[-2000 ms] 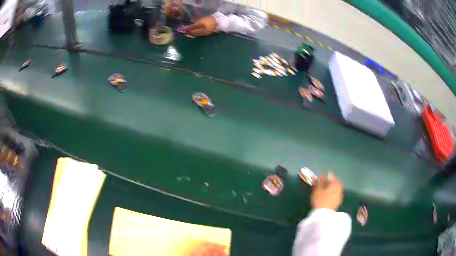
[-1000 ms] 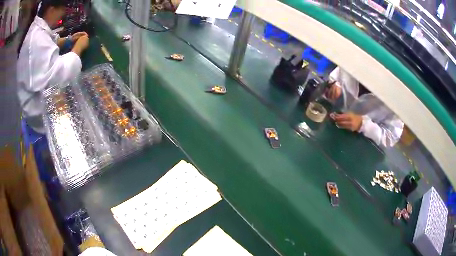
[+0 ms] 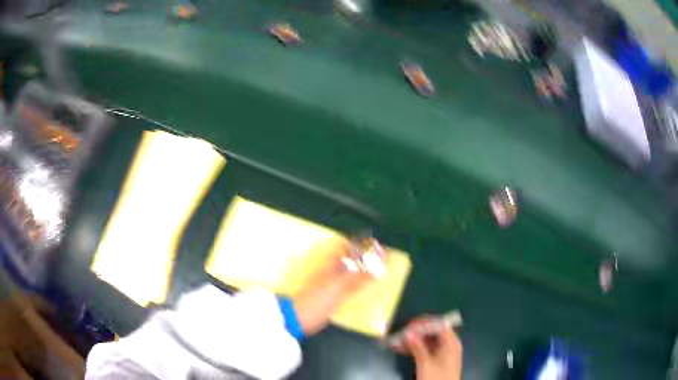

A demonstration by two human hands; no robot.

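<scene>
The view is blurred. My left hand [image 3: 327, 291], with a blue band at the wrist, is over the yellow backing sheet [image 3: 268, 241] and holds a small device unit [image 3: 364, 256] at its fingertips. My right hand [image 3: 431, 345] is at the sheet's lower right corner and holds a slim pale tool [image 3: 447, 320]. The tool's tip and fine details on the unit are too blurred to tell.
A stack of adhesive sheets [image 3: 160, 215] lies left, with clear blister trays [image 3: 44, 171] beyond. Several units, one here [image 3: 503, 206], lie on the green belt [image 3: 334, 141]. A blue bin [image 3: 554, 365] is at lower right, a white box [image 3: 611, 104] upper right.
The view has swung back down and right. Both my hands now show, the left with a unit and the right with the slim tool. The person at the far left is out of view.
</scene>
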